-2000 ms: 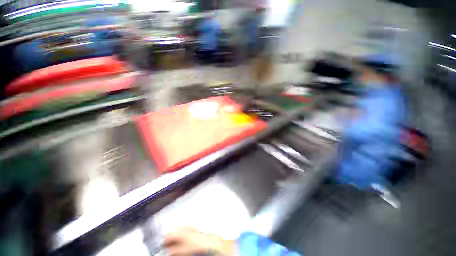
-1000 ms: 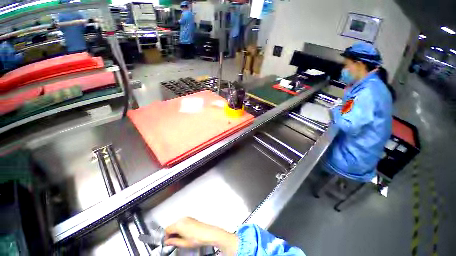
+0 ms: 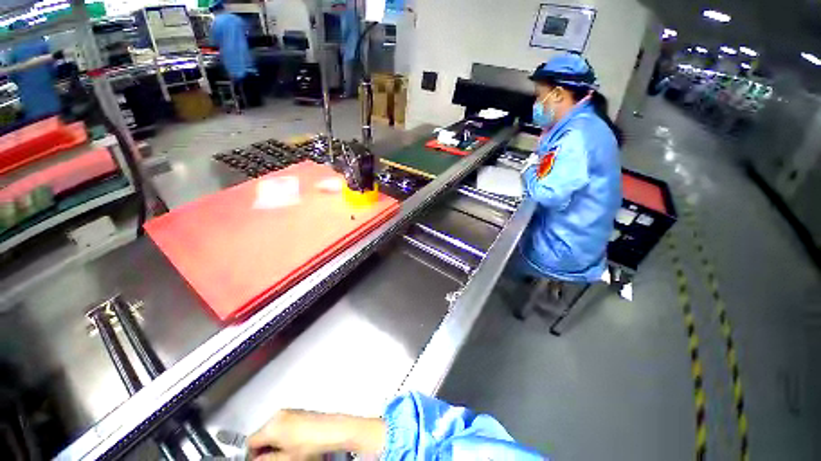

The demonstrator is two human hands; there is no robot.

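Observation:
My bare right hand [image 3: 306, 434] is at the bottom edge of the view, in a light blue sleeve, over the shiny metal conveyor bed. Its fingers are closed on a crumpled grey-white work glove [image 3: 231, 439], mostly cut off by the bottom edge. My left hand is not in view. The long conveyor rail [image 3: 257, 326] runs diagonally past the hand. A flat stack of red separator sheets [image 3: 261, 232] lies beyond the rail.
A yellow-orange round holder [image 3: 360, 196] with black tools stands on the sheets. Paired guide rods [image 3: 126, 342] lie at left. A person in a blue smock [image 3: 576, 189] sits at right, beside a black tote [image 3: 650, 248]. Black parts [image 3: 270, 155] lie behind the sheets.
The view has turned right, so the sheets, rods and seated person have shifted left. My right hand is lower and further left in the picture, and less of the glove shows.

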